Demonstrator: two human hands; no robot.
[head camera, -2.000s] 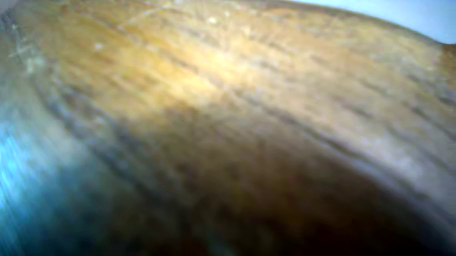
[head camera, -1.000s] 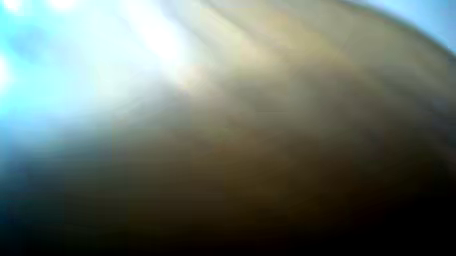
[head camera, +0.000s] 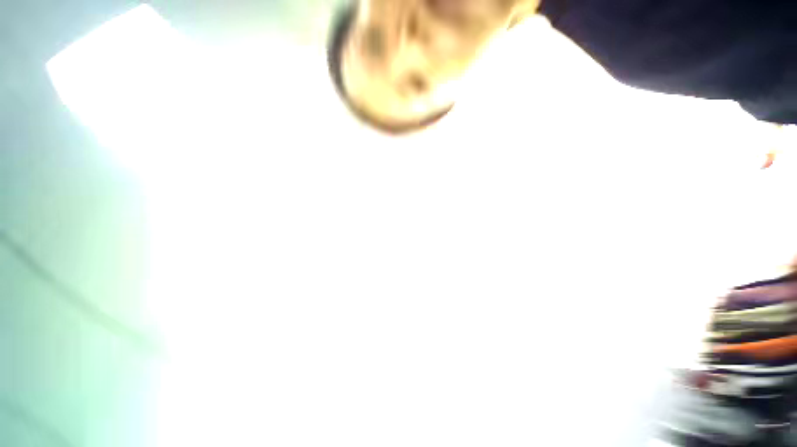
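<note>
Neither my left hand nor my right hand can be made out. A person's head (head camera: 411, 61) shows upside down at the top middle, with a dark rim around its lower edge. A dark sleeve or garment (head camera: 682, 48) of that person fills the top right corner. The middle of the view is washed out to white by glare, so anything there is hidden.
A stack or row of coloured cloth-like items (head camera: 751, 340), blurred, shows at the lower right edge. A bright light panel (head camera: 114, 70) is at the upper left, against a pale green surface (head camera: 70, 349) with thin dark lines.
The view has swung away from the blurred brown wood-like surface to a bright, glaring scene. A person's head and dark clothing have come into view at the top.
</note>
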